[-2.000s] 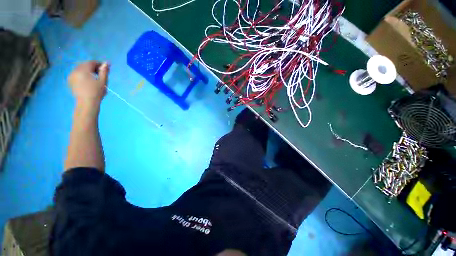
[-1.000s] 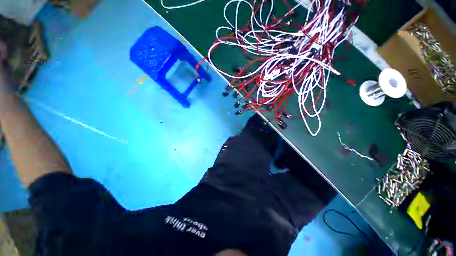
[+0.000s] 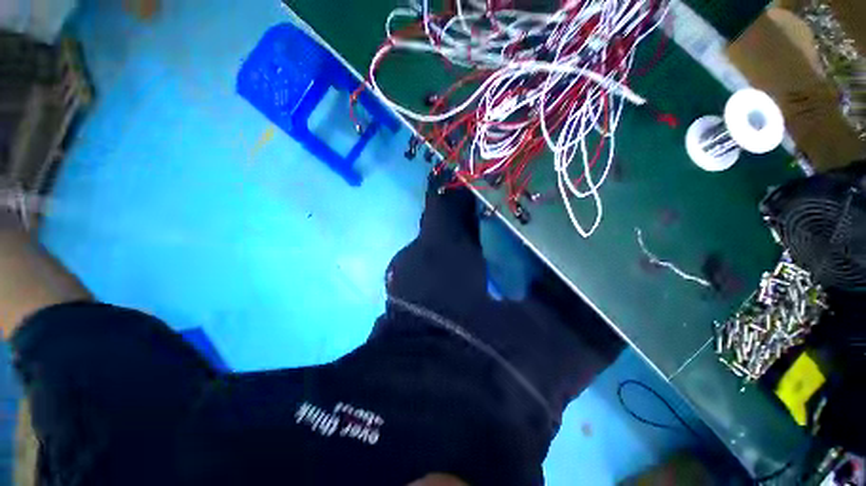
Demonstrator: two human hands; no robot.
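My left hand is out of the picture; only the bare forearm shows at the left edge. My right hand is not in view; a small skin-coloured patch at the bottom edge is too cut off to name. A thin pale strand (image 3: pixel 439 321) lies across my dark-clothed lap. A white-flanged solder spool (image 3: pixel 714 142) lies on the green bench. Left of it is a tangle of white and red wire leads (image 3: pixel 579 114), their dark ends at the bench edge. A short twisted silvery strand (image 3: pixel 674 269) lies on the bench.
Metal plugs (image 3: pixel 767 323) lie piled before a round-grilled black fan (image 3: pixel 824 228), beside a yellow sponge (image 3: pixel 800 387). A cardboard box (image 3: pixel 788 85) with plugs is at the upper right. A blue stool (image 3: pixel 285 76) stands on the blue floor. A dark cable loop hangs below the bench edge.
My left arm has swung outward to the left, and its hand has left the picture. The strand that stretched from it over the floor no longer shows clearly. The view has shifted slightly.
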